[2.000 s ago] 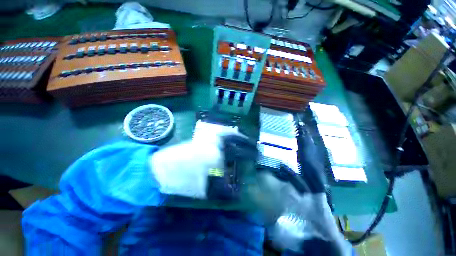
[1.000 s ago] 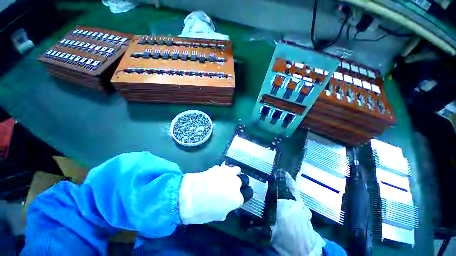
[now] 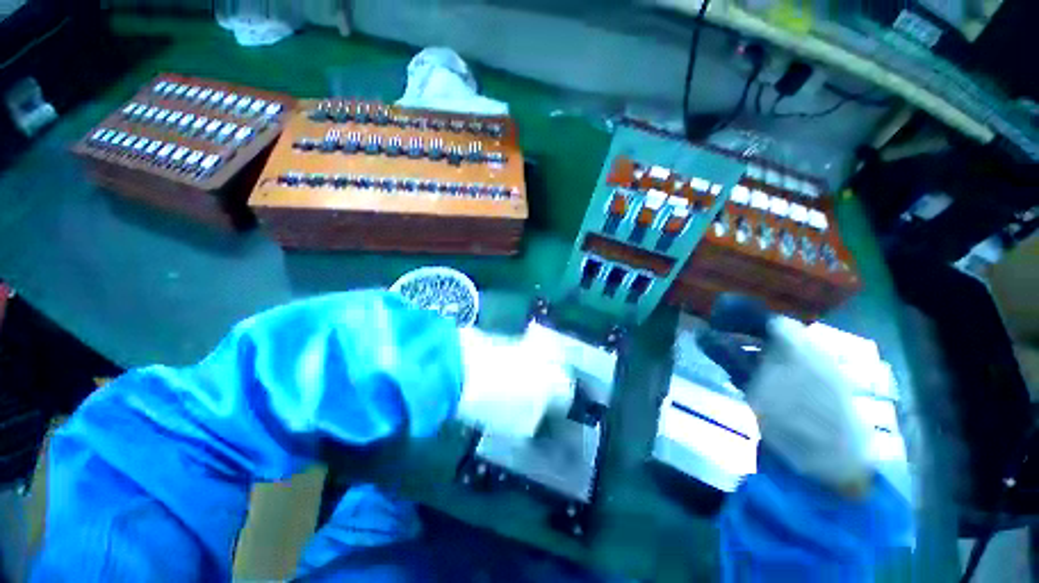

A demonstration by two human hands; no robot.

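Note:
The dark assembly jig (image 3: 579, 490) lies in front of me with silver-white heat sinks (image 3: 541, 456) in it. My left hand (image 3: 518, 385), in a white glove with dark fingertips, is over the jig; its fingers are blurred and I cannot tell whether they hold anything. More finned heat sinks (image 3: 704, 427) lie to the right of the jig. My right hand (image 3: 807, 393), gloved and blurred, is over these heat sinks, its dark fingertips at their far end. Whether it grips one is hidden.
A bowl of screws (image 3: 439, 294) stands behind my left sleeve. Stacked orange-brown component trays (image 3: 387, 233) stand at the back left. A grey-green jig cover (image 3: 587, 233) leans on the right tray stack (image 3: 729, 285). More heat sinks (image 3: 849, 342) lie far right.
My right hand has moved from the jig rightward to the loose heat sinks. My left hand stays over the jig. The camera view has shifted slightly.

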